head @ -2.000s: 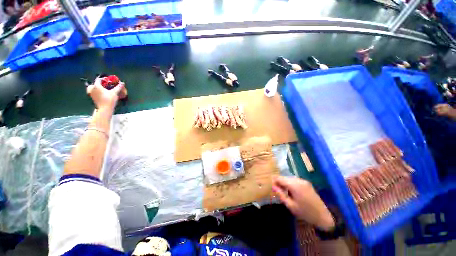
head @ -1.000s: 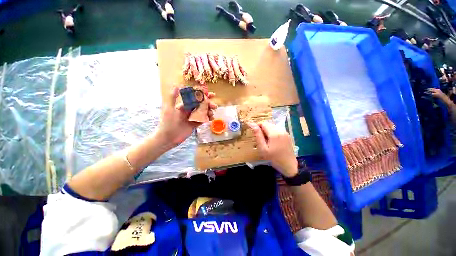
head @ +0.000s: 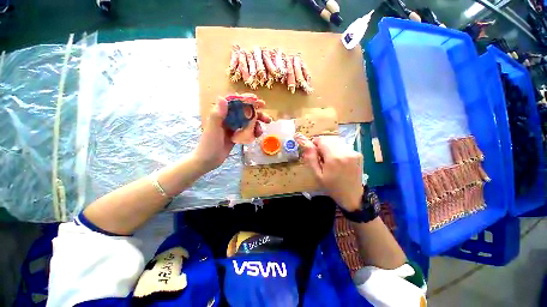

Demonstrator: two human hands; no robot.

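My left hand [head: 217, 135] holds a palm-sized figure body part [head: 239, 115] with a dark block end facing up and a salmon part below it. My right hand [head: 336, 165] is beside the blue cap [head: 291, 145], thumb and fingertips together; whether it pinches something small cannot be told. The orange cap [head: 270, 145] sits between the hands on a clear plastic pad [head: 255, 157]. A loose row of pink-red striped limb parts [head: 270, 67] lies on the cardboard sheet [head: 336, 90] behind them.
The white dropper bottle [head: 357, 30] is at the sheet's upper right corner. A large blue bin [head: 414, 198] with limb rows [head: 453, 192] stands at right, beside another blue bin [head: 520, 144]. Black-and-cream parts [head: 324, 9] lie on the green belt. Plastic sheeting [head: 144, 96] covers the left.
My left hand first brought the body part from the belt to the pad, then stayed near there. My right hand has moved left to the caps. The camera view has tilted down.
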